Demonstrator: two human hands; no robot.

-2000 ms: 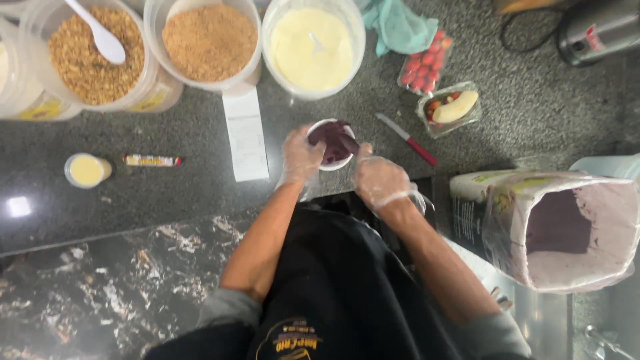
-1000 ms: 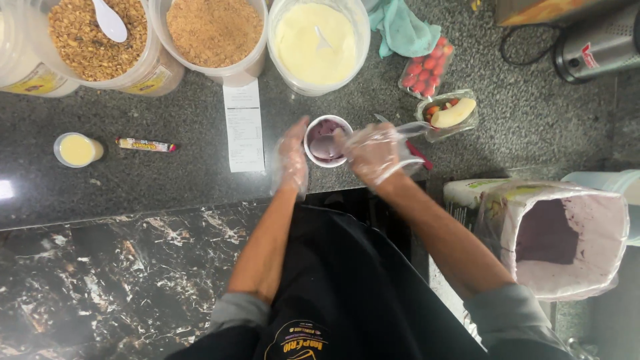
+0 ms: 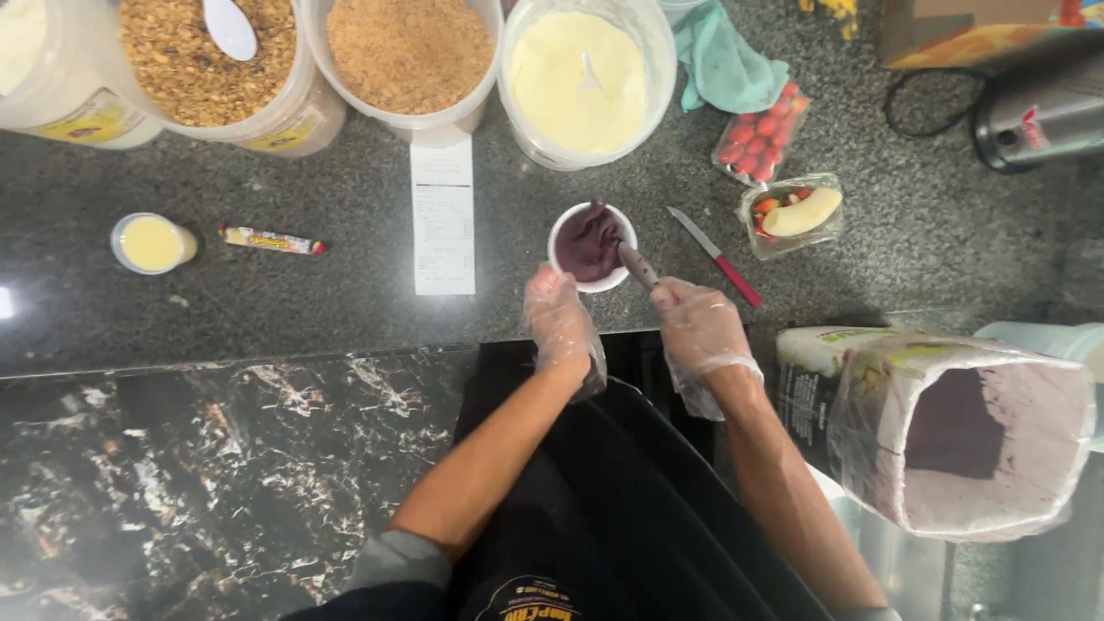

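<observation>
A white cup (image 3: pixel 630 226) filled with dark purple açaí-like paste (image 3: pixel 589 244) stands near the counter's front edge. My left hand (image 3: pixel 559 315), in a clear plastic glove, holds the cup's lower left side. In my gloved right hand (image 3: pixel 700 326) is the handle of a utensil (image 3: pixel 639 266), whose far end is hidden in the paste at the cup's right side. A small knife with a red handle (image 3: pixel 736 280) lies right of the cup. Left of the cup lies a printed paper slip (image 3: pixel 443 220).
Tubs of granola (image 3: pixel 207 65), brown crumbs (image 3: pixel 410 56) and cream-coloured powder (image 3: pixel 578 82) line the back. Strawberries (image 3: pixel 759 142), a banana (image 3: pixel 804 213) in a clear tray, a teal cloth (image 3: pixel 724 60) and a purple-stained open container (image 3: pixel 992 440) are at right. A small cup (image 3: pixel 153 244) and wrapped candy (image 3: pixel 272 240) are left.
The purple paste, raised above the cup's rim two seconds ago and lower one second ago, now shows a folded peak. My right hand has moved down and right from the cup, uncovering the knife.
</observation>
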